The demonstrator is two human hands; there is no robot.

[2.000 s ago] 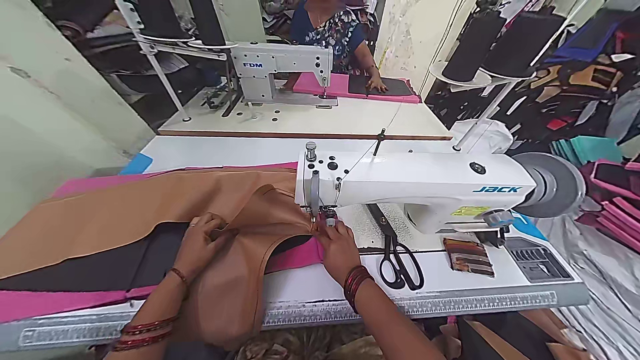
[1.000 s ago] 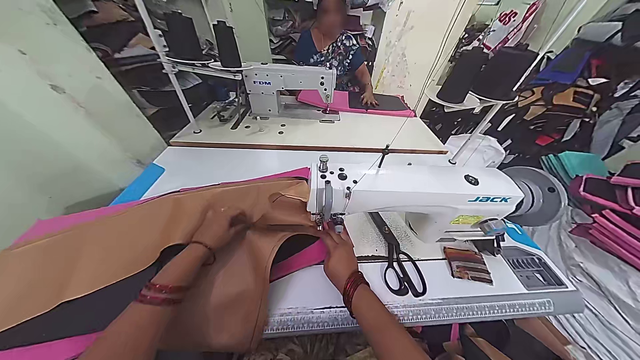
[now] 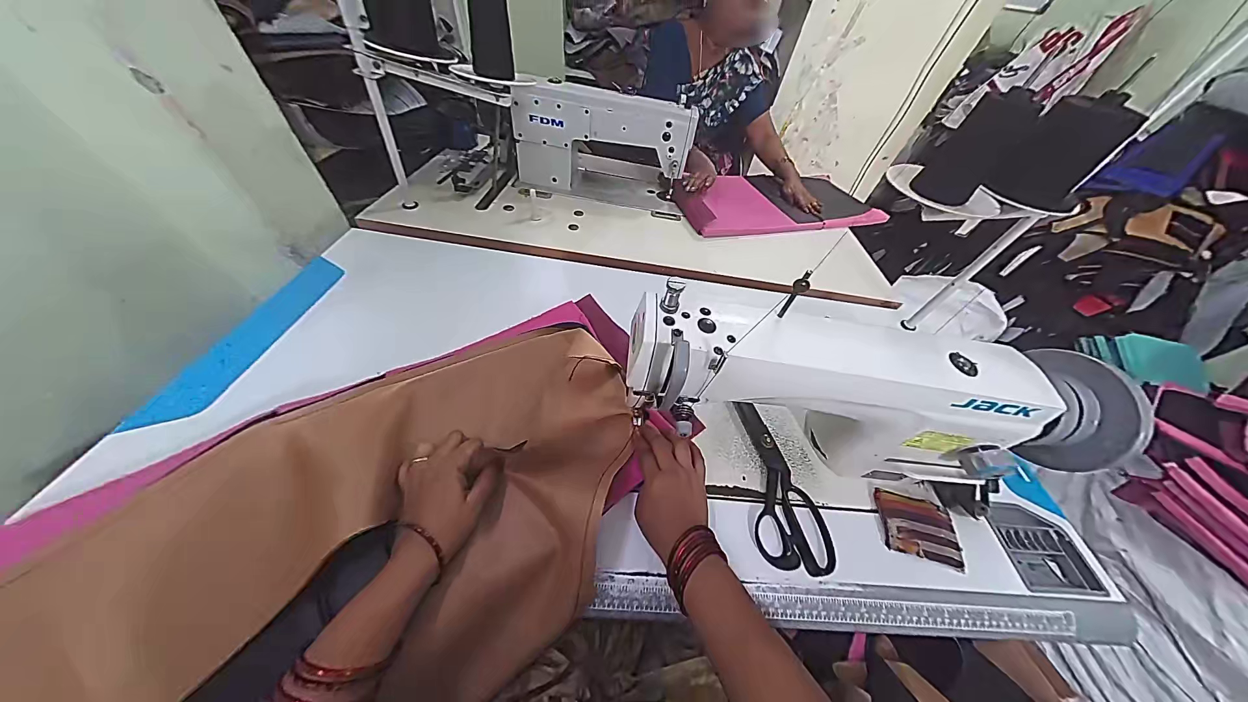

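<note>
A wide piece of tan fabric [image 3: 283,497], with pink [image 3: 526,327] and dark layers under it, runs from the left to the needle area of a white sewing machine [image 3: 858,370]. My left hand [image 3: 448,487] pinches a fold of the tan fabric left of the machine head. Close by the presser foot [image 3: 640,417], my right hand [image 3: 673,487] lies with its fingertips on the fabric edge; its hold is hard to make out. Black-handled scissors [image 3: 792,517] lie on the machine bed, right of my right hand.
A striped fabric swatch [image 3: 919,526] and a control panel [image 3: 1048,551] are at the right; a ruler strip [image 3: 838,609] follows the front edge. Behind stands another sewing machine [image 3: 604,136], where a person handles pink and black fabric [image 3: 751,207]. Black thread cones [image 3: 1014,146] stand at right.
The tan fabric has turned and moved at the needle; the dark curved opening and pink strip beside my right hand are now mostly covered. The other person's second hand has come into view.
</note>
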